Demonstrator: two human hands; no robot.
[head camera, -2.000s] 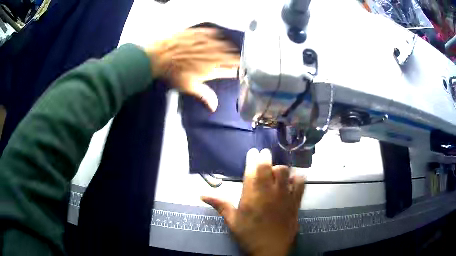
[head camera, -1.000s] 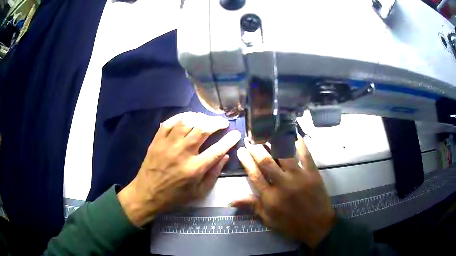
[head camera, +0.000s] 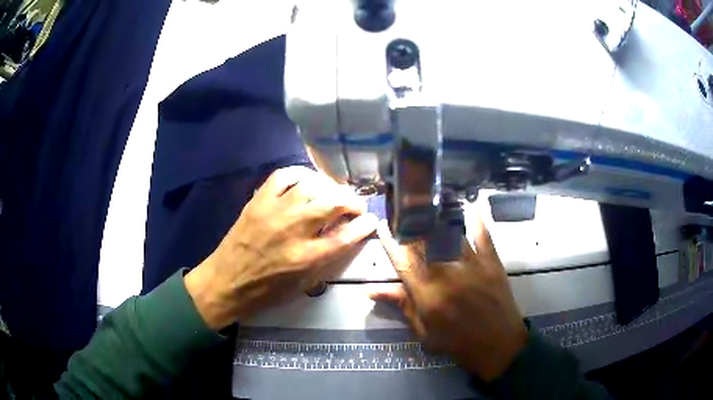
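A smaller navy piece (head camera: 227, 141) lies folded on the table left of the machine head, its right edge running under the needle area. My left hand (head camera: 274, 242) rests on it, fingertips pinching the cloth edge beside the needle. My right hand (head camera: 461, 297) is just right of it, its fingertips by the cloth edge and partly hidden by the metal guard (head camera: 416, 164). What the right fingers touch is hard to tell. The presser foot area (head camera: 367, 189) is in glare. A larger navy panel (head camera: 62, 156) hangs at the left.
The white machine head (head camera: 500, 70) with a blue stripe reaches in from the right, over both hands. A narrow navy strip (head camera: 632, 262) lies at the right. The ruler tape (head camera: 336, 356) runs along the front edge.
The hands came together at the needle from apart, and the cloth was turned and spread to the left. In the last second, the cloth's near edge moved away from the table front.
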